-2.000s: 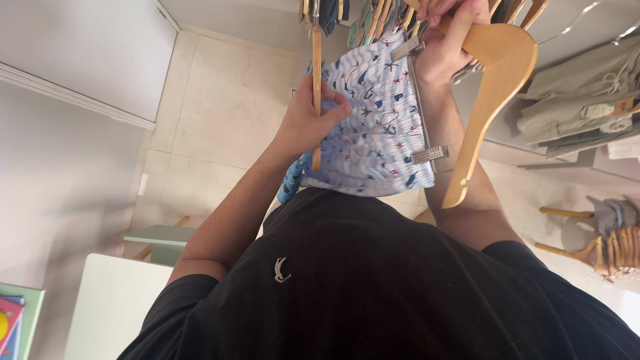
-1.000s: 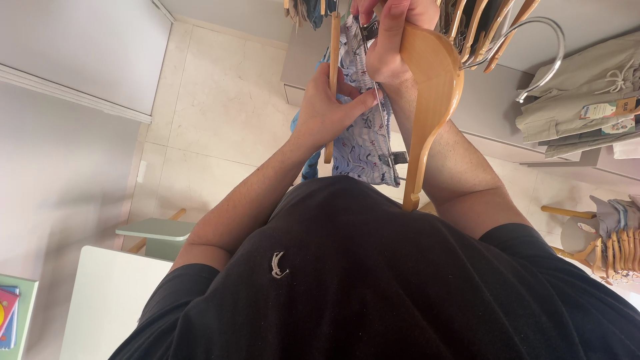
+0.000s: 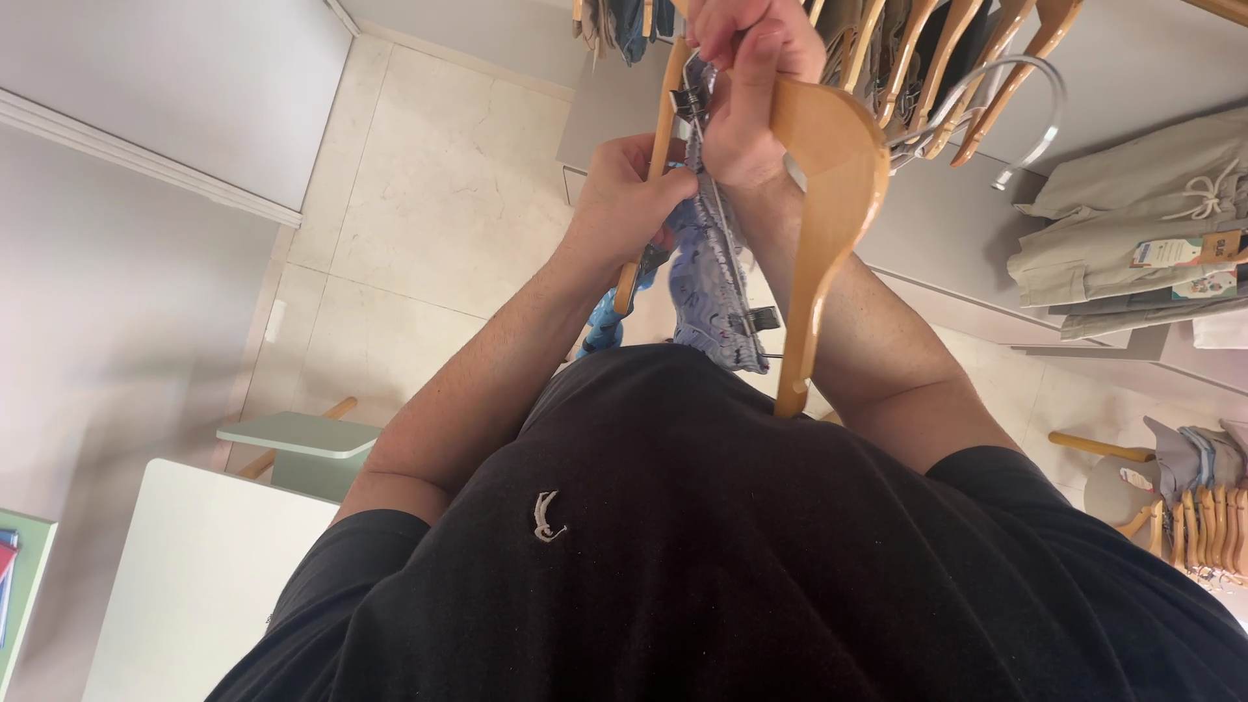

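Note:
My right hand (image 3: 756,93) is closed on a wooden clip hanger (image 3: 829,166), whose metal hook points right. Two metal clips, one a black-and-silver clip (image 3: 757,320), grip the waistband of patterned light blue shorts (image 3: 712,283), seen nearly edge-on. My left hand (image 3: 639,200) holds a second wooden hanger (image 3: 665,107), its thumb against the shorts' waistband. Below that hand hangs a bright blue patterned garment (image 3: 604,322), partly hidden by my arm and shirt.
Wooden hangers with clothes (image 3: 916,58) hang at the top right. Folded beige trousers (image 3: 1131,205) lie on the right, by grey drawers. A white table (image 3: 205,575) and a pale green stool (image 3: 297,432) stand at the lower left. More hangers (image 3: 1209,526) are at the far right.
The light blue shorts faced the camera two seconds ago and are now turned nearly edge-on. The hanger in my right hand has turned too, and my left thumb has come to the waistband.

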